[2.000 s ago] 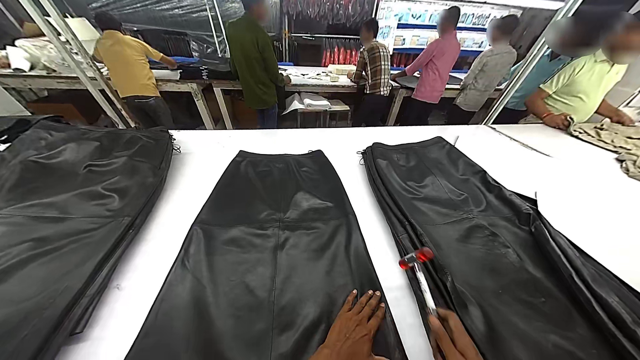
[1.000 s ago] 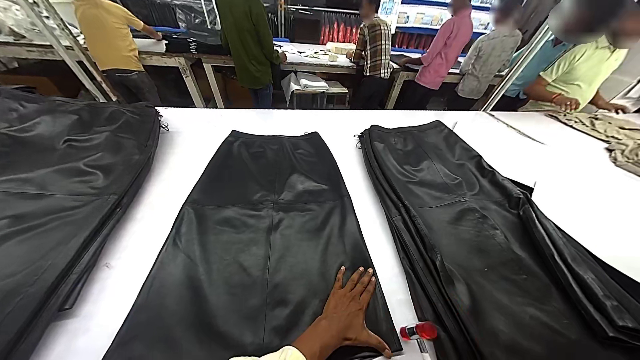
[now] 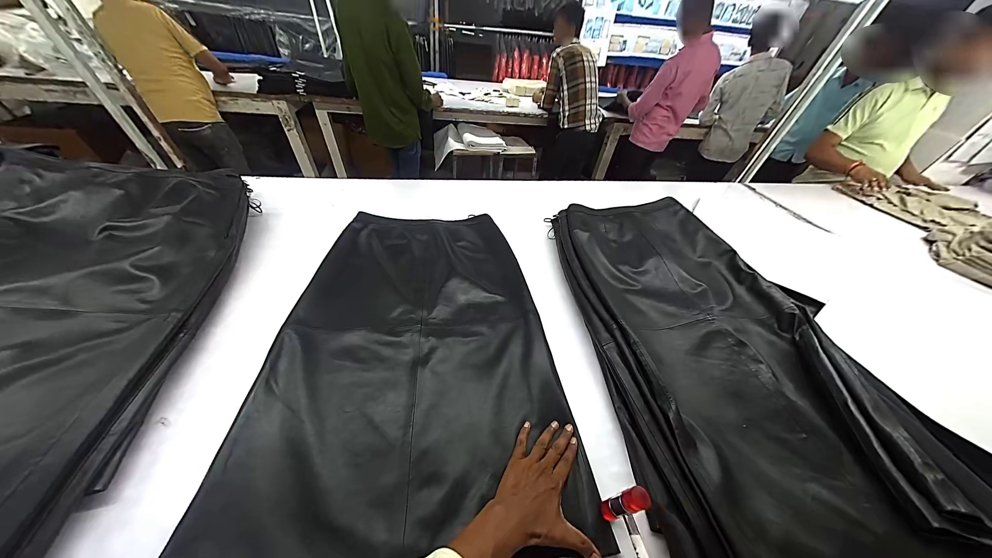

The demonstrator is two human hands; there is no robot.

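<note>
A long black leather skirt (image 3: 411, 372) lies flat on the white tabletop, its waistband at the far end. My left hand (image 3: 535, 496) rests on the skirt's lower right part, fingers spread, holding nothing. Just right of that hand, beside the skirt's edge, is a hammer with a red-faced head (image 3: 626, 503) and a pale handle running out of the bottom of the view. My right hand is out of view, so its hold on the handle cannot be seen.
Stacked black leather skirts (image 3: 721, 372) lie on the right, more black leather garments (image 3: 101, 310) on the left. A person's hands touch khaki cloth (image 3: 969, 232) at the far right. Several people stand at a long workbench (image 3: 496, 115) beyond the table.
The hammer has moved down and toward my left hand from between the skirts, and my right hand has left the view. My left hand stays on the skirt.
</note>
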